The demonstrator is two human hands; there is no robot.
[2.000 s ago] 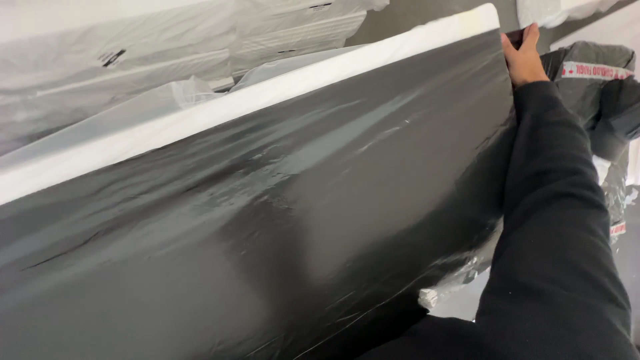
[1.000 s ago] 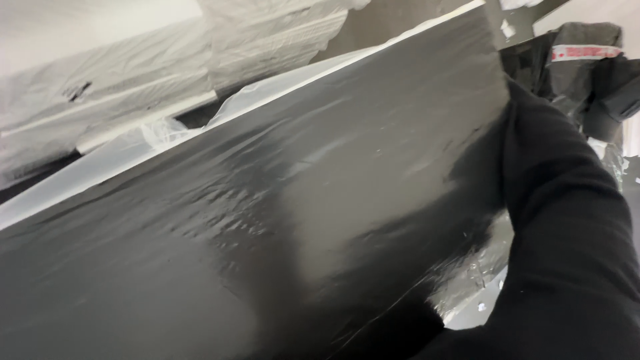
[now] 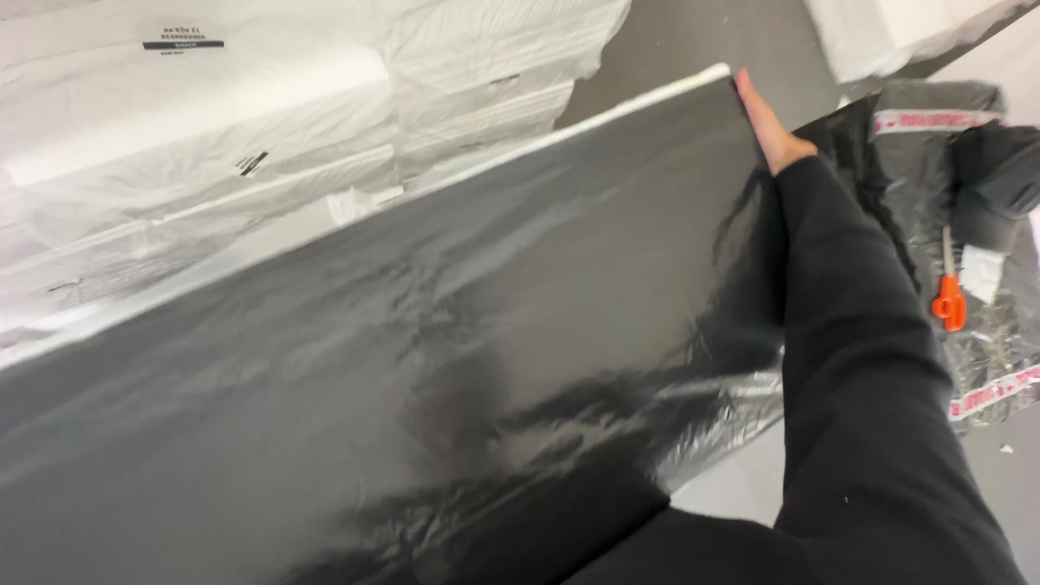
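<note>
A large flat panel wrapped in glossy black plastic film [image 3: 455,325] slants across the view, with a white strip [image 3: 569,134] along its upper edge. My right hand [image 3: 772,130] lies against the far right end of this panel near its top corner, palm side to the film; the fingers are extended and partly hidden behind the end. A black sleeve covers my right arm. The left hand is outside the frame. Clear plastic film [image 3: 723,422] bunches under the panel's lower right part.
Stacked white plastic-wrapped packages [image 3: 276,97] stand behind the panel. At right, orange-handled scissors [image 3: 949,296] and a dark cap [image 3: 995,179] rest on a black plastic-wrapped bundle with red-and-white tape [image 3: 934,120]. Another white wrapped package [image 3: 918,32] is at the top right.
The right hand, hidden one second ago, shows again at the panel's end. It was gripping the corner two seconds ago and now lies flatter along the end. The view has shifted.
</note>
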